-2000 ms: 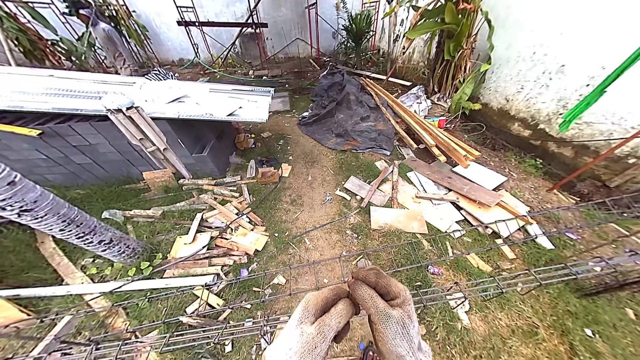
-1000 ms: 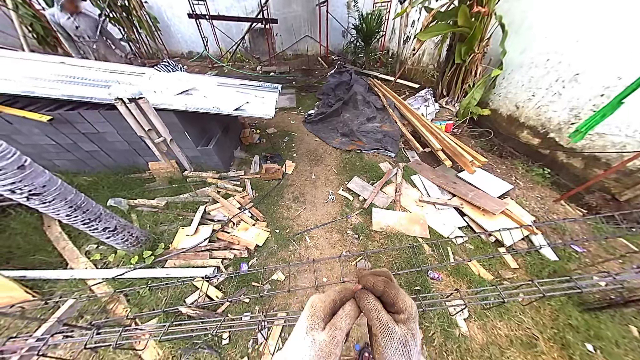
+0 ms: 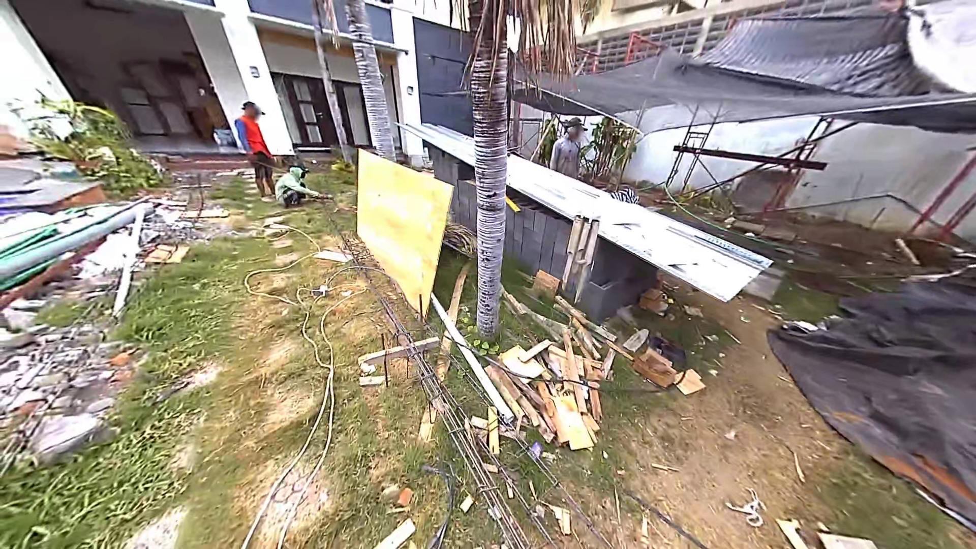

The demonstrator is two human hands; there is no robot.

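Note:
Neither my left hand nor my right hand is in the view now, so what they hold is hidden. A long cage of steel reinforcing bars (image 3: 446,400) runs over the grass from the bottom middle toward the back. A yellow plywood sheet (image 3: 400,221) stands upright beside it. To the right of the cage lies a heap of scrap wood pieces (image 3: 560,381), close to the foot of a palm trunk (image 3: 489,183).
Metal sheets (image 3: 610,206) cover stacked grey blocks (image 3: 526,236). A cable (image 3: 329,374) winds over the grass at left, near rubble (image 3: 57,389). Dark sheeting (image 3: 877,366) lies at right. People stand or crouch farther back: one in a red vest (image 3: 253,137), one in green (image 3: 292,185), one beyond the blocks (image 3: 566,152).
The view has swung far to the left and up. Both gloved hands, close together at the bottom over the steel bars in the earlier frames, are out of view.

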